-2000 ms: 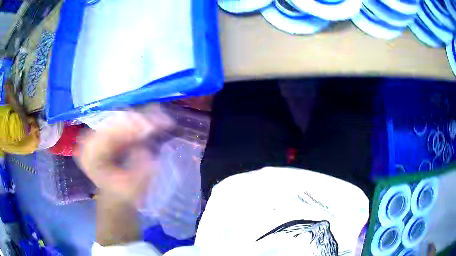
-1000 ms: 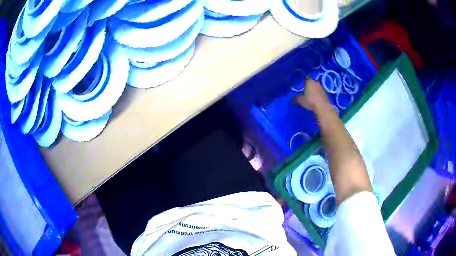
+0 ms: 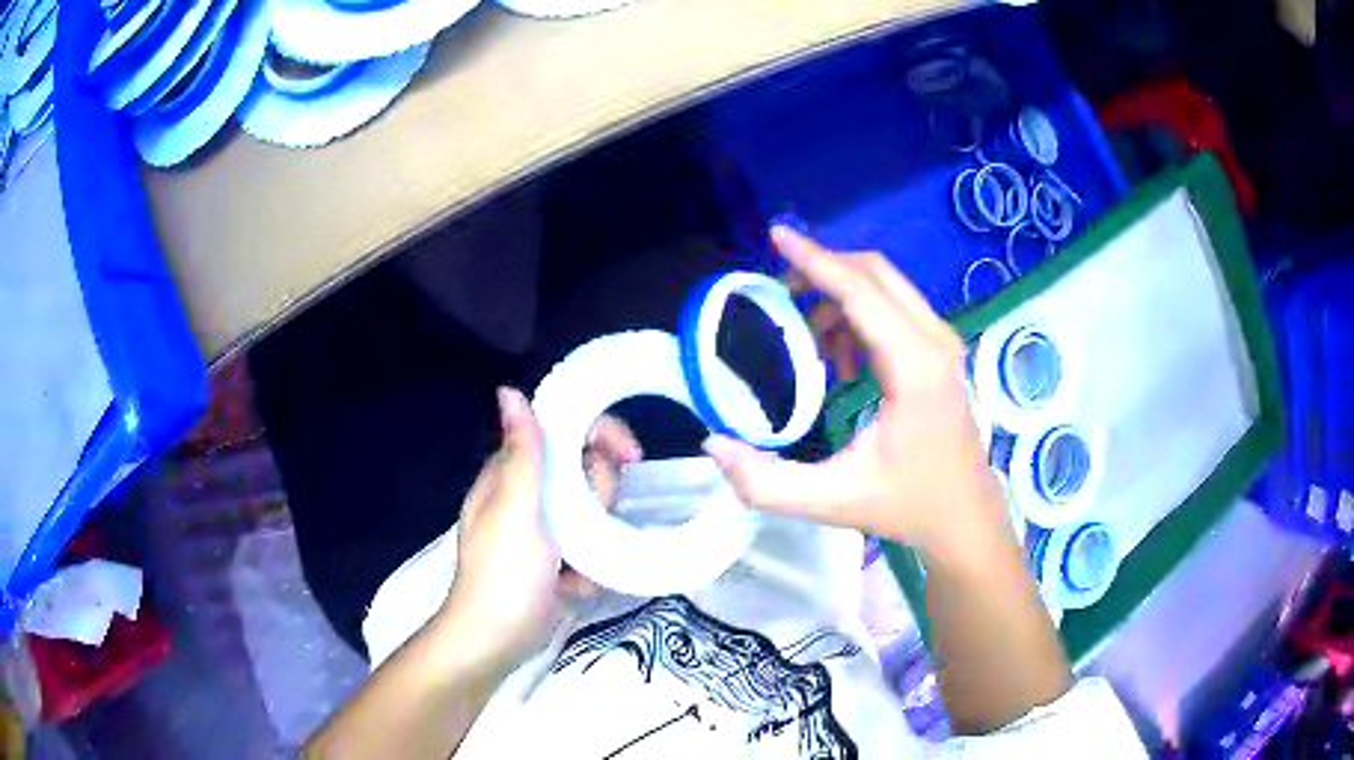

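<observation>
My left hand (image 3: 520, 520) holds a wide flat white ring (image 3: 572, 498) by its left side above my lap, with fingers showing through its centre hole. My right hand (image 3: 906, 431) holds a narrow ring (image 3: 695, 356), white with a blue outer band, between thumb and fingers. The narrow ring is tilted on edge and overlaps the upper right of the flat ring in view. I cannot tell whether the two rings touch.
A green-rimmed tray (image 3: 1255, 319) with several assembled pieces (image 3: 1062, 465) is at the right. Behind it a blue bin (image 3: 891, 164) holds loose narrow rings (image 3: 999, 193). Flat rings (image 3: 334, 104) overlap on the bench (image 3: 446, 141). A blue-rimmed tray (image 3: 141, 312) is at left.
My right hand has come out of the blue bin to above my lap with a narrow ring. My left hand now shows clearly, holding a flat ring. The view has shifted.
</observation>
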